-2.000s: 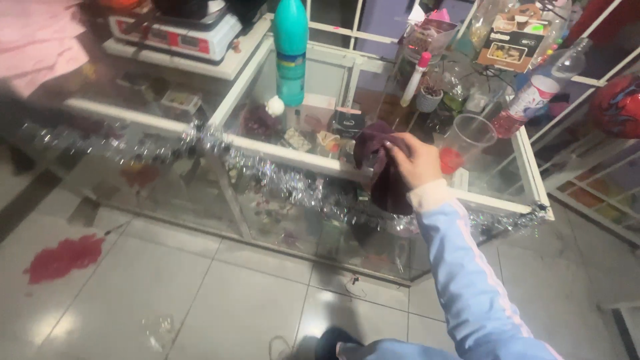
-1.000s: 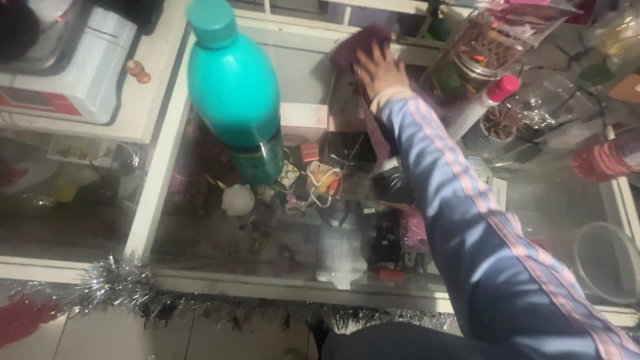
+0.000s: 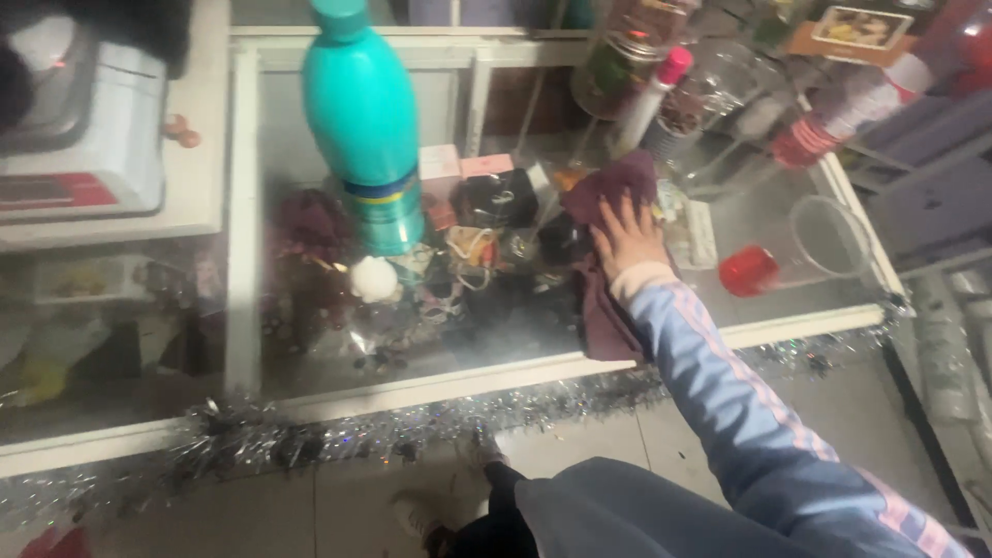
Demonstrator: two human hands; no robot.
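My right hand lies palm down, fingers spread, on a purple cloth that is flat against the glass top of a display case. Part of the cloth hangs toward the front frame. To the hand's left stands a teal plastic bottle with its cap on. A clear plastic cup with a red bottom is to the right. Behind the hand is a white tube with a pink cap. My left hand is not in view.
A scale stands on a white board at the left. Silver tinsel runs along the case's front edge. A bottle with pink liquid and a glass jar are at the back right. Small boxes and goods show through the glass.
Two seconds ago my right hand held the cloth bunched above the case. From the back of the glass one second ago, hand and cloth have moved nearer the front edge.
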